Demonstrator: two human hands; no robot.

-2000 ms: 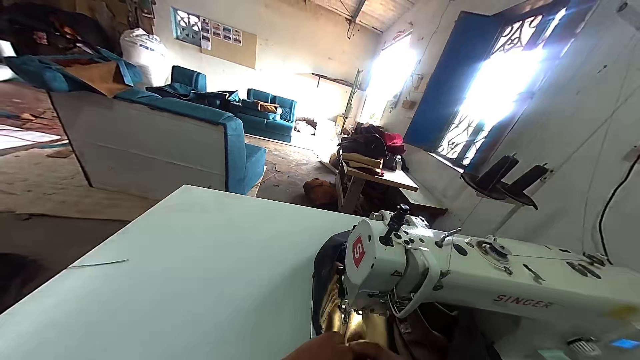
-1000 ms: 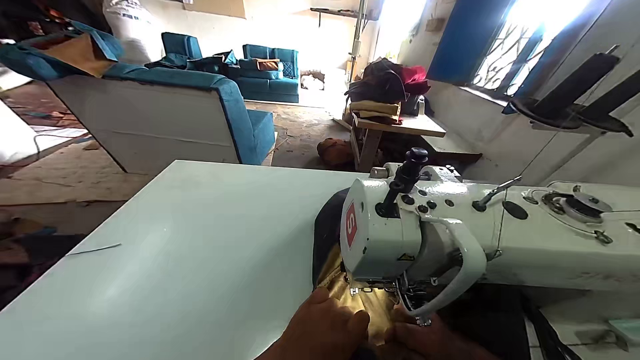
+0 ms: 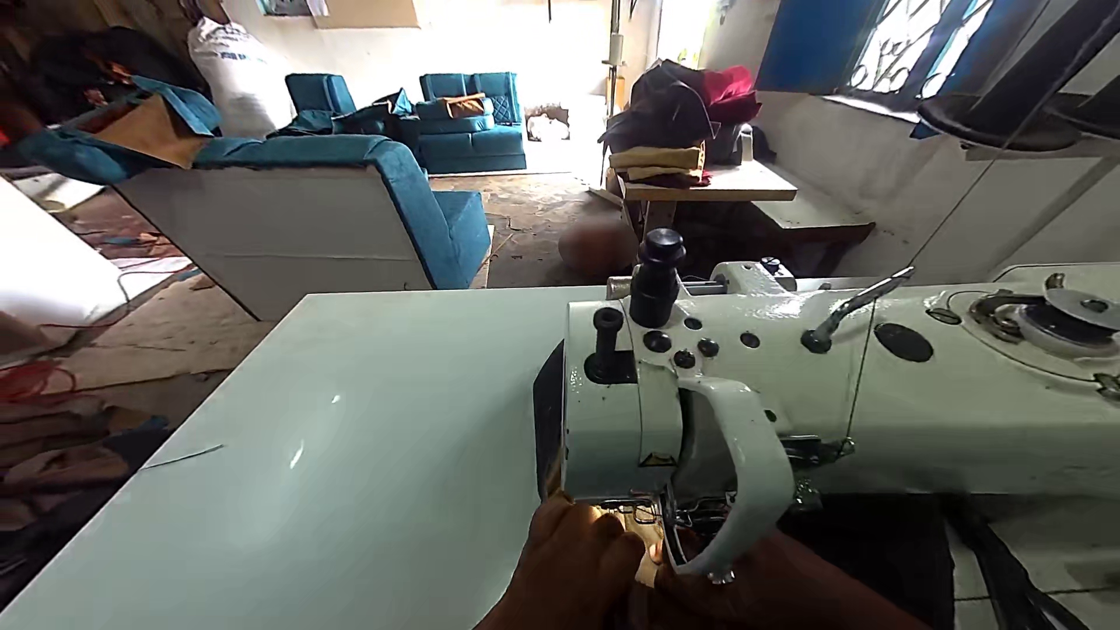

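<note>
A white Singer sewing machine (image 3: pixel 875 376) stands over the white tabletop (image 3: pixel 367 472). Below its head, in a patch of light, lies tan-gold material (image 3: pixel 646 529) beside the needle area, and a dark piece (image 3: pixel 549 411) shows past the left side of the head. My left hand (image 3: pixel 577 551) rests on the material just left of the presser foot, fingers bent down on it. My right hand (image 3: pixel 726 582) is partly hidden behind the curved white guard, close to the needle. The fingertips of both hands are largely hidden, so their grip is unclear.
Dark fabric (image 3: pixel 862 551) lies under the machine arm at right. A thin thread-like strip (image 3: pixel 184 457) lies near the table's left edge. Beyond stand a blue sofa (image 3: pixel 306 210) and a small wooden table (image 3: pixel 752 184) with piled cloth. Thread cones (image 3: pixel 1032 87) hang at upper right.
The view has tilted and come nearer to the machine head. Both hands stay at the needle area; the left hand shows more fully than two seconds ago.
</note>
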